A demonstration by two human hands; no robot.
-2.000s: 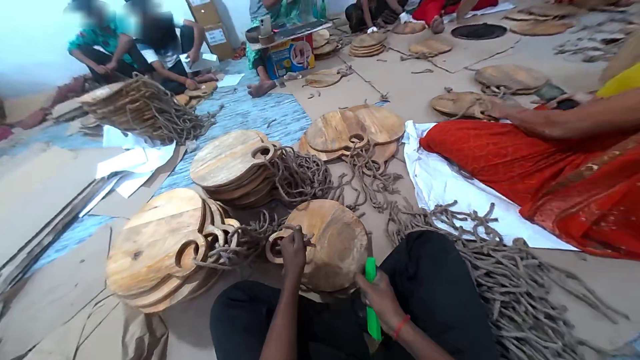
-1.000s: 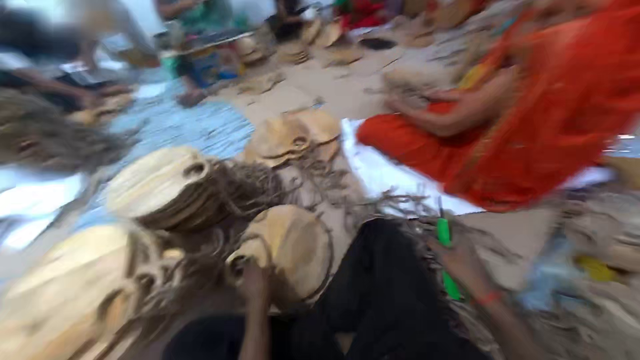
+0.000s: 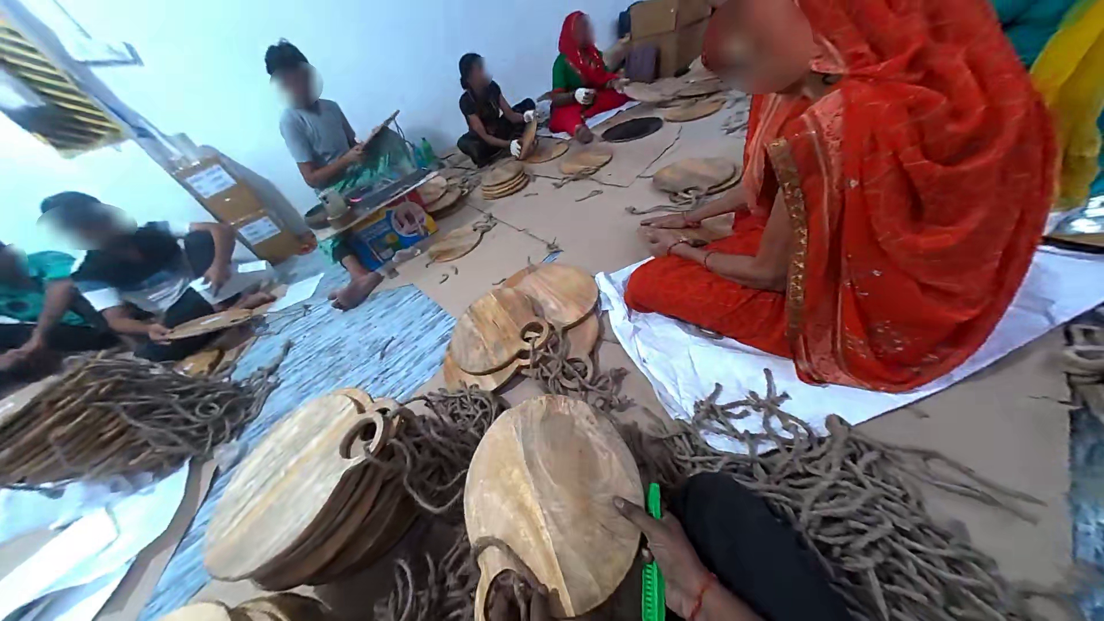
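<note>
A round wooden board (image 3: 552, 483) with a ring-shaped handle stands tilted over my lap. My left hand (image 3: 520, 597) is at its handle hole, where a brown cord (image 3: 493, 545) passes; the hand is partly cut off by the lower edge. At the board's right edge, my right hand (image 3: 668, 548) touches the wood with its fingers and holds a green plastic tool (image 3: 653, 561), perhaps a cutter. A loose heap of cut brown rope pieces (image 3: 849, 492) lies to the right of my knee.
Stacked round boards (image 3: 285, 492) with cords stand at left, and more boards (image 3: 500, 328) lie ahead. A person in red (image 3: 906, 216) sits close at right on a white sheet (image 3: 655, 366). Other people sit farther back. Another corded stack (image 3: 112, 423) is at far left.
The green tool was away to the right of the board a second ago; my right hand is now at the board's edge with it. The view has swung strongly.
</note>
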